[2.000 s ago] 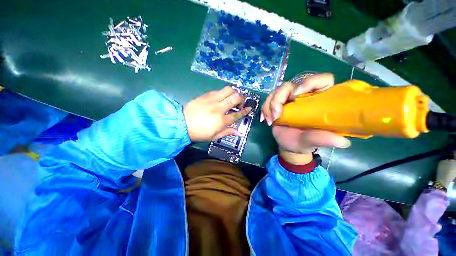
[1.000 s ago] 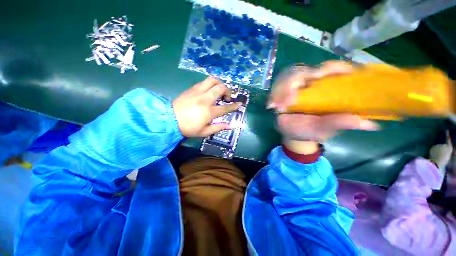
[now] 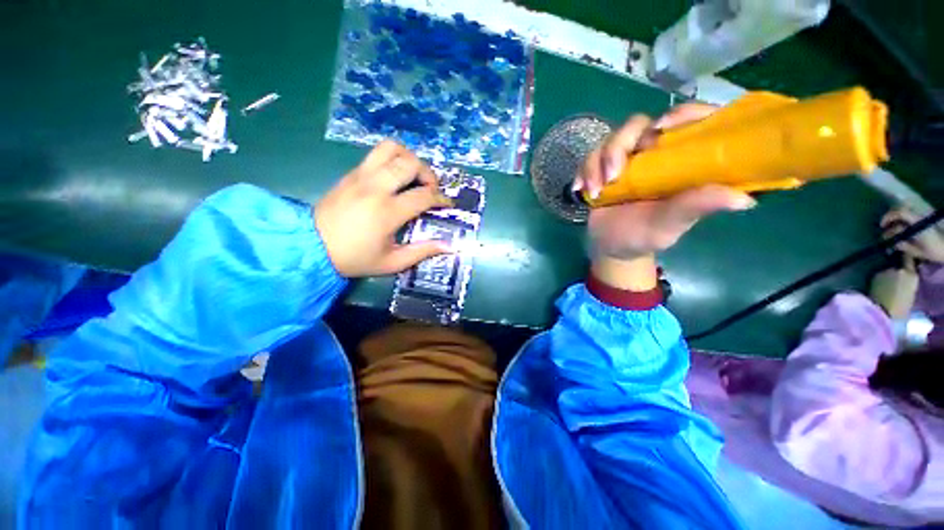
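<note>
The opened phone assembly (image 3: 437, 259) lies on the green bench in front of me, dark and silver with a pale label. My left hand (image 3: 383, 215) rests on its left side and upper part, fingertips on it, covering some of it. My right hand (image 3: 647, 197) grips the yellow-orange electric screwdriver (image 3: 745, 145). Its nose points down left, at the round speckled screw dish (image 3: 564, 160), whose right side my fingers hide. The bit and any screw are too small to tell.
A clear bag of small blue parts (image 3: 430, 88) lies beyond the phone. A pile of small white strips (image 3: 184, 100) lies at the upper left, one strip apart. A white post (image 3: 730, 39) stands at the upper right. A person in a pink smock (image 3: 844, 383) is at the right.
The screwdriver has moved from beside the phone to the screw dish, which now shows more. My left hand stays on the phone. The whole view has shifted, so bench things appear further left.
</note>
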